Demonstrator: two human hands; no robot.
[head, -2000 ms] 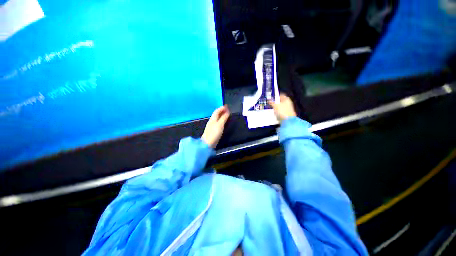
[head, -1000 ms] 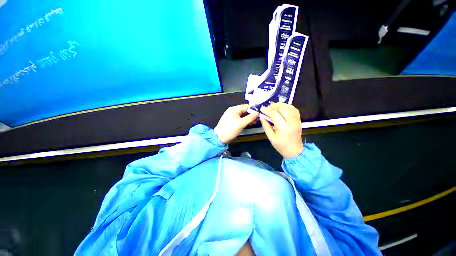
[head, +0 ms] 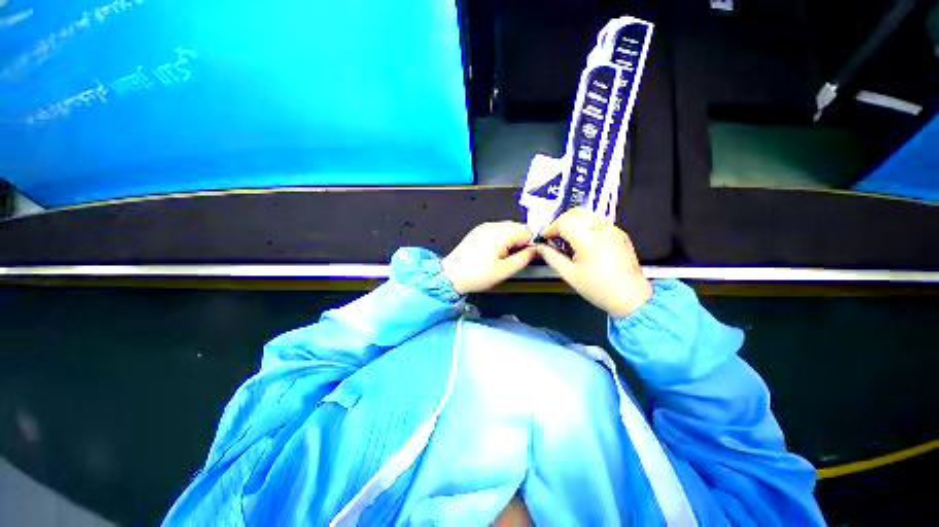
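Note:
A navy feature sticker [head: 588, 134] with white print and a white border stands out beyond my hands. Its lower end is pinched between the fingertips of my left hand [head: 490, 256] and my right hand [head: 599, 259], which meet over the dark line edge. The stack of sticker sheets [head: 635, 51] lies just behind it on the dark surface, partly covered by it. A white corner of a sheet with a navy patch shows to the left of the held sticker. My fingers hide the pinched end.
A television with a lit blue screen [head: 247, 103] lies at the upper left. Another blue screen [head: 908, 163] is cut off at the right. The dark padded line edge [head: 340, 229] with its silver metal border [head: 206, 272] runs across in front of me.
Two seconds ago my left hand was apart at the screen's corner; it has since joined my right at the sticker. Since one second ago the held sticker has shifted left across the stack.

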